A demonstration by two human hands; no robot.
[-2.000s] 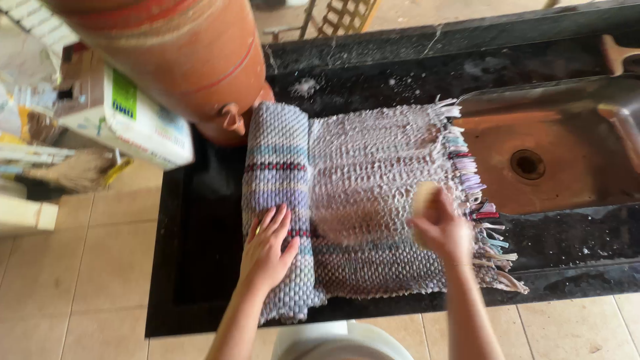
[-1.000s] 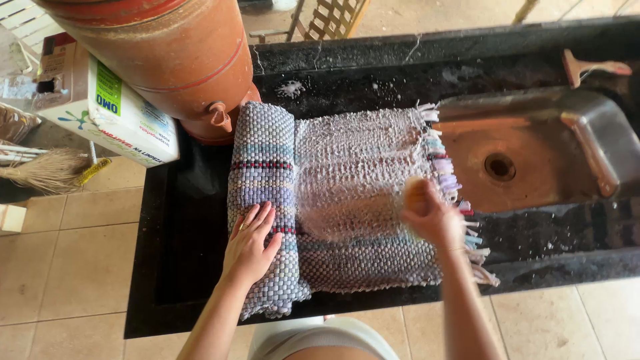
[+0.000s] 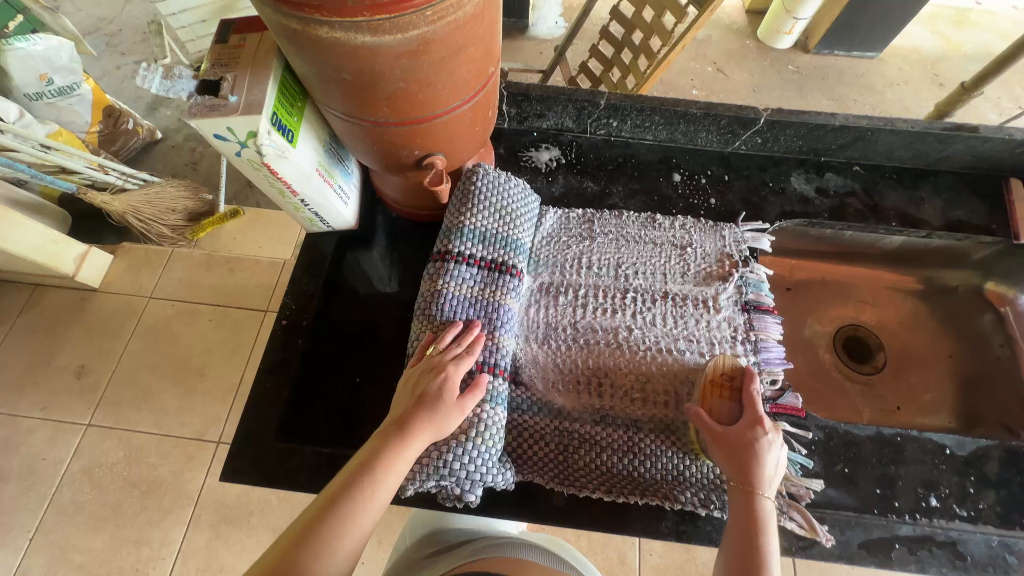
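Observation:
A woven rag rug (image 3: 632,296) with a fringed right end lies on the black stone counter, its left part rolled or folded into a thick bundle. White suds cover much of its flat part; the strip nearest me looks free of foam. My left hand (image 3: 440,384), a ring on one finger, rests with spread fingers on the rolled part (image 3: 480,304). In my right hand (image 3: 744,440) is a wooden scrubbing brush (image 3: 722,394), pressed on the flat part close to the fringe, its bristles mostly hidden.
Right of the rug is a metal sink basin (image 3: 904,336) with a round drain. A clay water filter with a spigot (image 3: 400,104) stands at the counter's back left, beside a detergent box (image 3: 280,152). A straw broom (image 3: 152,204) and bags are further left. A raised stone edge (image 3: 720,120) runs along the back.
The brush in my right hand, blurred in both earlier frames, now shows sharply, lower on the rug near the fringe. My left hand stays on the rolled part. The view has shifted.

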